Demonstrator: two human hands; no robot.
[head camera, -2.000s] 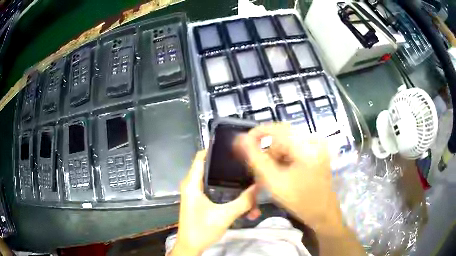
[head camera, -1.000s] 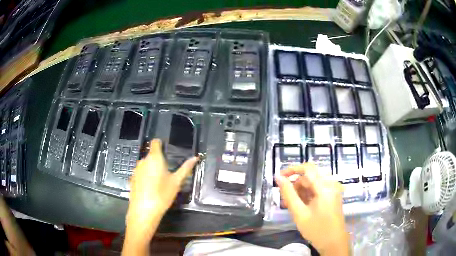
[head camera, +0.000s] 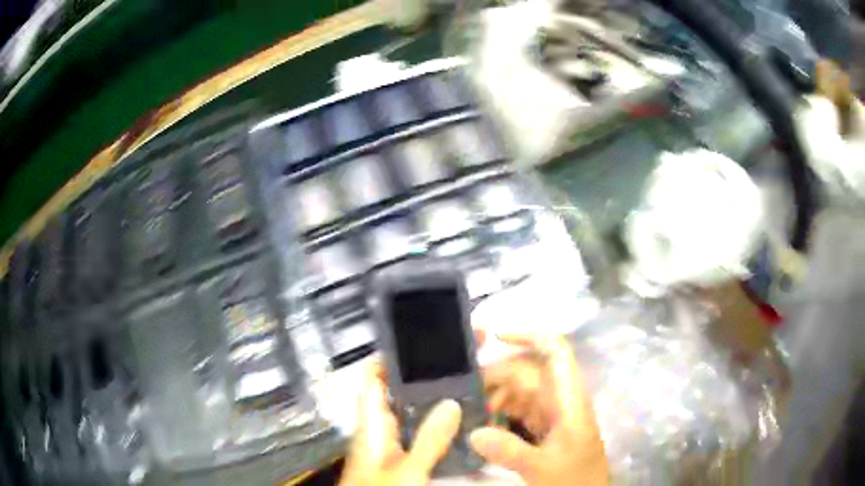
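Observation:
The view is blurred. A keypad phone (head camera: 430, 332) is upright, dark screen facing me, over the near part of the lens tray (head camera: 261, 185). My left hand (head camera: 403, 446) grips its lower part, thumb over the key area. My right hand (head camera: 550, 408) is at the phone's lower right side, fingers bent; whether it touches the phone or holds anything is unclear. Black-edged screen lenses (head camera: 365, 185) lie in rows in the lens tray. The phone tray (head camera: 171, 351) on the left holds several phones; one front-row pocket is bare, beside a phone lying back up (head camera: 251, 346).
Crinkled clear film (head camera: 654, 389) lies at the lower right. A white fan (head camera: 697, 223) and a white box (head camera: 531, 95) stand beyond it. A thick black hose (head camera: 782, 123) curves down the right. A green conveyor (head camera: 123, 66) runs behind a wood-coloured edge.
The view has swung right. My left hand has lifted a phone from the front-row pocket and brought it over the lens tray. My right hand has moved from the lenses to the phone's side.

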